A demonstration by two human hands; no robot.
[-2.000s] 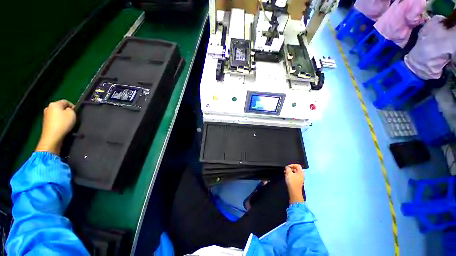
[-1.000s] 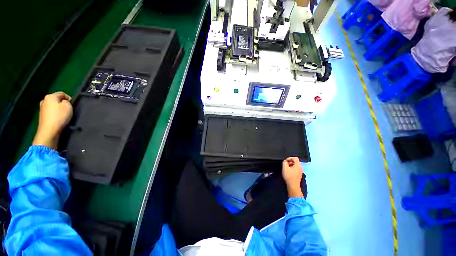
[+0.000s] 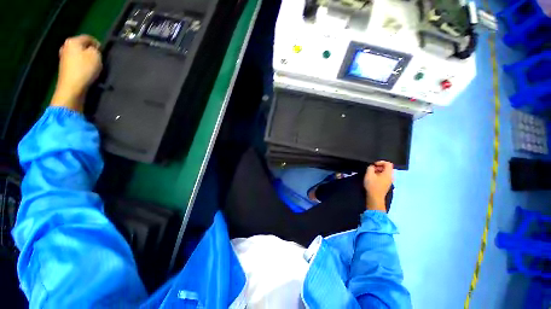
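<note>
A thick stack of black foam trays (image 3: 130,102) lies on the green bench at left. One black module with silvery detail (image 3: 163,29) sits in a pocket of its top tray. My left hand (image 3: 81,63) has curled fingers beside the stack's left edge; whether they touch or grip it is unclear. A second stack of black trays (image 3: 338,127), its top one empty, lies over the lap against the white machine's front. My right hand (image 3: 379,178) is at its near right corner, fingertips pinched together at the tray edge; whether they grip it is unclear.
The white machine (image 3: 302,69) with a lit touchscreen (image 3: 373,65) and coloured buttons stands ahead. More black trays (image 3: 142,226) lie at the bench's near end. Blue stools (image 3: 528,238) and a yellow floor line (image 3: 490,199) are at right.
The view has tilted downward, so the trays, machine and hands sit higher in the picture and more of my smock shows. Both hands keep about the same places by the trays.
</note>
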